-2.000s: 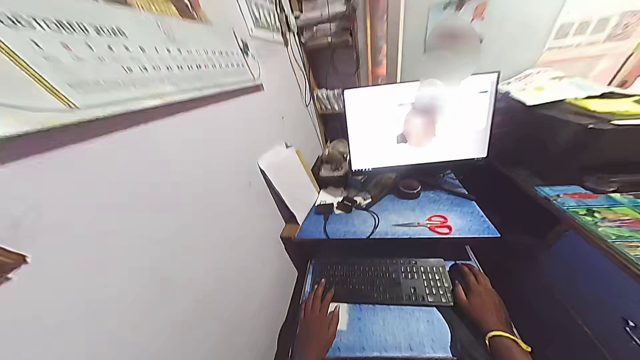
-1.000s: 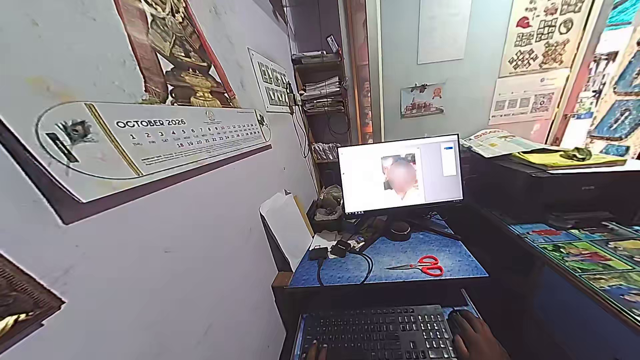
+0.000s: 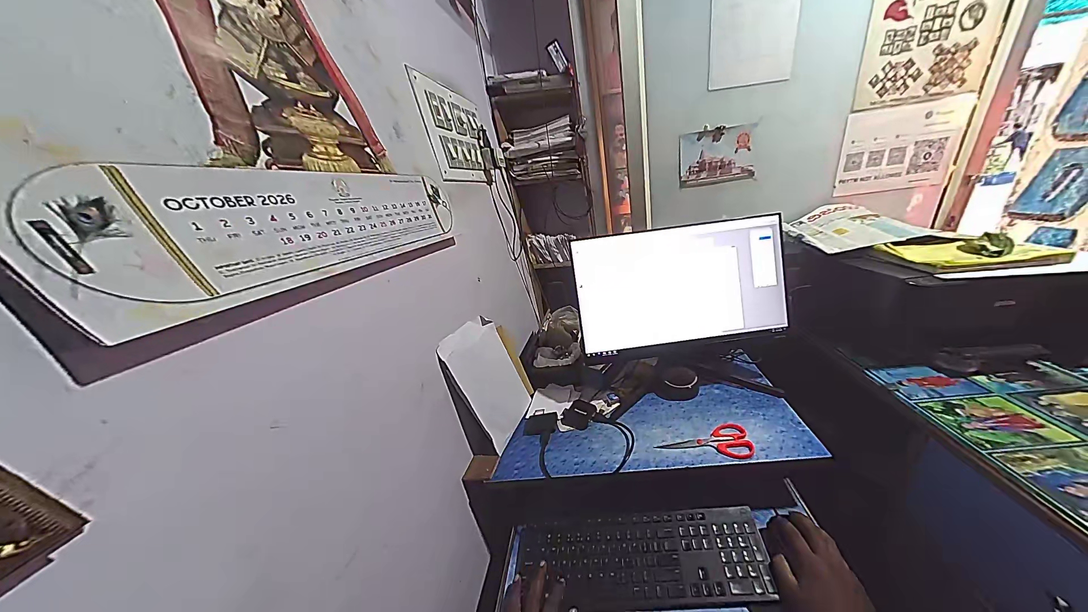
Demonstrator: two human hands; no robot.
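Note:
My left hand (image 3: 535,591) is at the bottom edge of the view, its fingers at the left end of a black computer keyboard (image 3: 646,557). My right hand (image 3: 812,561) rests at the keyboard's right end, over a dark mouse that it mostly covers. Both palms are partly cut off or hidden. Beyond the keyboard, on the blue desktop (image 3: 680,438), lie red-handled scissors (image 3: 729,441), a black cable (image 3: 627,442) with connectors and a roll of dark tape (image 3: 677,382). Behind them stands a lit monitor (image 3: 671,289) with a mostly white window.
A wall with a long calendar (image 3: 280,229) runs along the left. White papers (image 3: 489,382) lean against it beside the desk. To the right are a black printer (image 3: 977,297) with papers on top and a counter with colourful pictures (image 3: 1003,421). Shelves (image 3: 544,98) with paper stacks stand behind.
The monitor has gone from showing a picture of a person to a mostly white window. The view has tilted up since the oldest frame. Both hands remain by the keyboard and mouse.

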